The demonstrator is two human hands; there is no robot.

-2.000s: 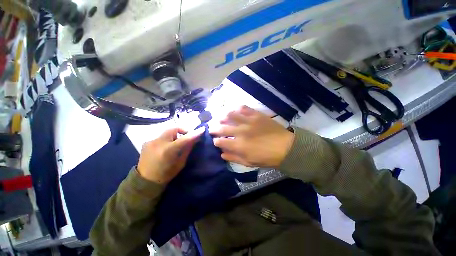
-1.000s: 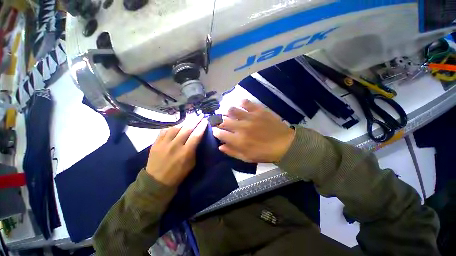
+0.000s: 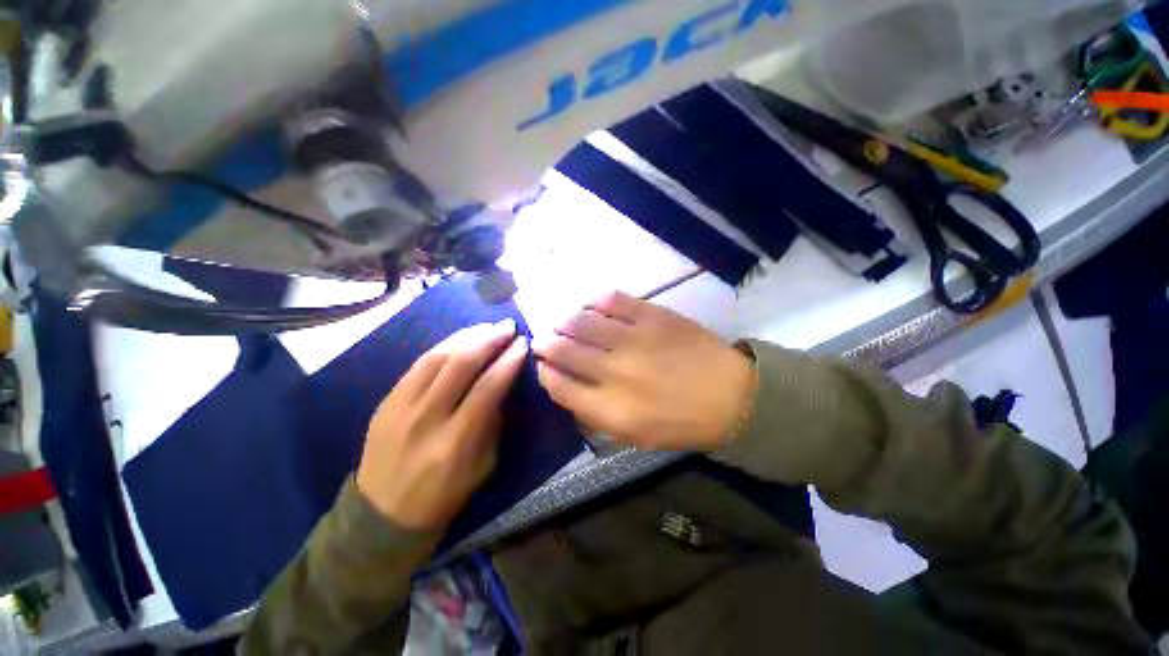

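A navy cut panel (image 3: 372, 352) lies flat under the lit head of the white sewing machine (image 3: 513, 64), with blue "JACK" lettering. My left hand (image 3: 442, 423) lies on the panel, fingertips at its right edge below the small dark grey block (image 3: 495, 286). My right hand (image 3: 654, 374) is just right of it, fingertips at the same edge, nearly touching the left ones. Both hands press or pinch the cloth there; the fold under the fingertips is mostly hidden. The needle is too blurred to tell.
Navy strips (image 3: 705, 167) with pale edges lie right of the needle under the machine arm. Black-handled shears (image 3: 981, 250) lie beyond them, near small metal parts (image 3: 1013, 109) and an orange handle (image 3: 1128, 100). Another navy piece (image 3: 218, 474) lies left, beside a narrow navy bundle (image 3: 77, 436).
The view has shifted and the machine head appears farther left and closer. More of the panel now lies flat under the head, and my fingertips are farther below the grey block.
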